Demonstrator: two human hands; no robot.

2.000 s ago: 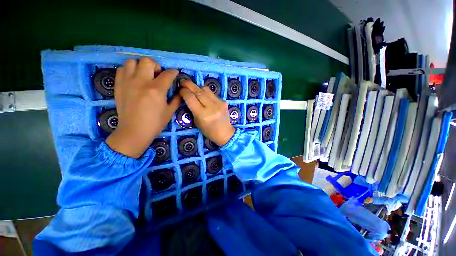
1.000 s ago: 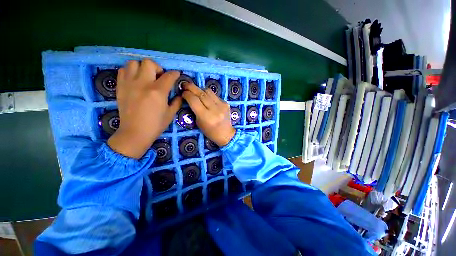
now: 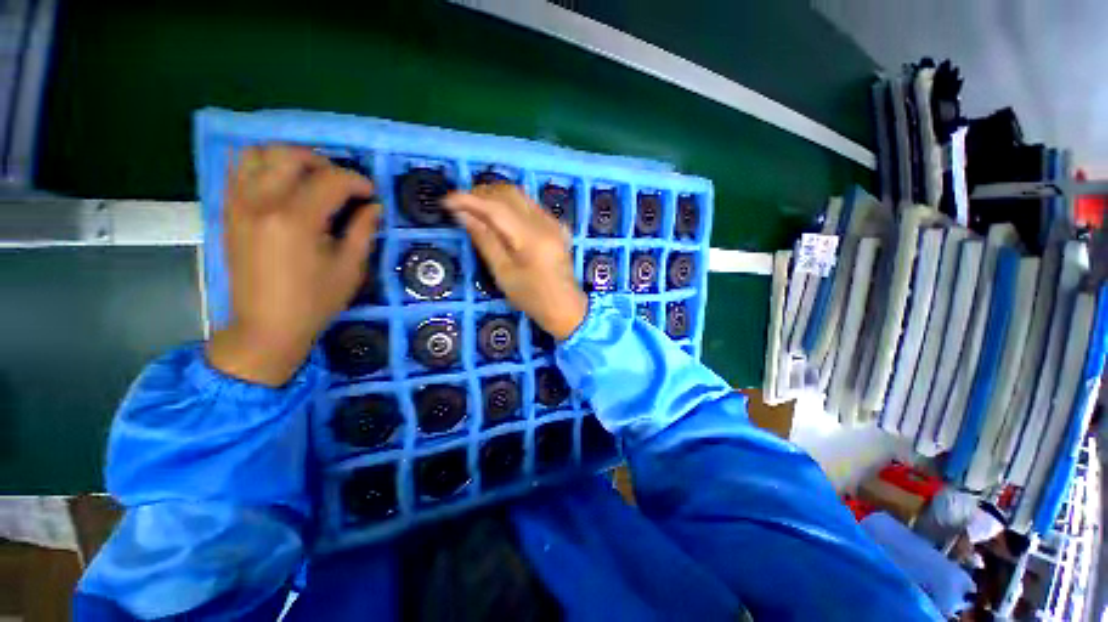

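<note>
A blue foam divider tray [image 3: 452,151] lies in front of me, with one round black part in each visible cell. My left hand [image 3: 286,249] is blurred over the tray's upper left cells. Its thumb and fingers curve around something dark; whether it grips a part is unclear. My right hand [image 3: 523,253] is over the upper middle, fingertips at the right edge of a black part [image 3: 424,196] lying in its cell. It holds nothing visible. A part below [image 3: 429,272] shows a bright centre. Both hands hide some cells.
The tray is on a dark-green surface [image 3: 109,298] crossed by pale metal strips [image 3: 146,224]. Upright white, grey and blue boards [image 3: 936,334] stand at right, one with a white code label [image 3: 818,253]. Red and brown boxes [image 3: 899,488] are beyond.
The tray has shifted right in view, and its left column is now filled or covered. My left hand has moved left, away from my right hand. My right fingertips no longer press the part between both hands.
</note>
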